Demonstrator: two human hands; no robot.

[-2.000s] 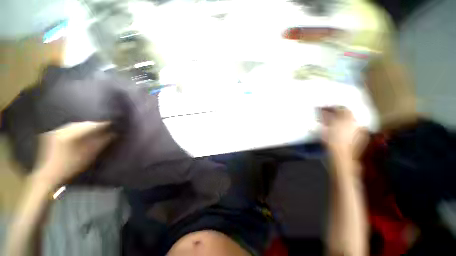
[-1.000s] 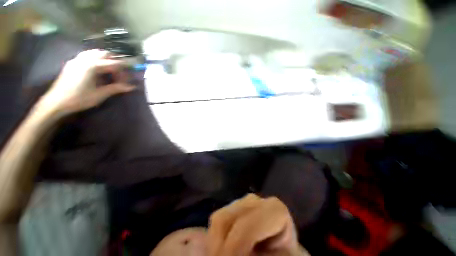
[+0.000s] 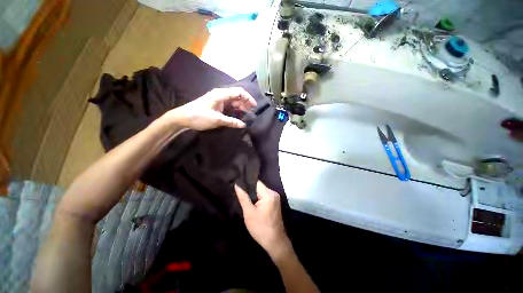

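Observation:
The dark brown-purple cloth (image 3: 200,154) lies in a loose heap left of the needle and hangs over the front edge. My left hand (image 3: 215,110) is over the cloth near the needle, its thumb and fingers apart, with nothing seen between them. My right hand (image 3: 262,212) pinches the cloth's front part between thumb and fingers. The bright blue presser foot (image 3: 281,115) is just right of the cloth's upper part. Blue-handled thread snips (image 3: 394,155) lie on the white machine bed (image 3: 355,197).
The white sewing machine arm (image 3: 378,86) spans the back right, its top specked with lint. A brown cardboard sheet (image 3: 74,137) with orange tape lies at left. Pale quilted covering (image 3: 137,234) shows at lower left. A white block with a dark red window (image 3: 488,222) is at the bed's right end.
The view has shifted and sharpened. My right hand has come from low near my body to the cloth and pinches it. My left hand is still by the needle area, its fingers apart.

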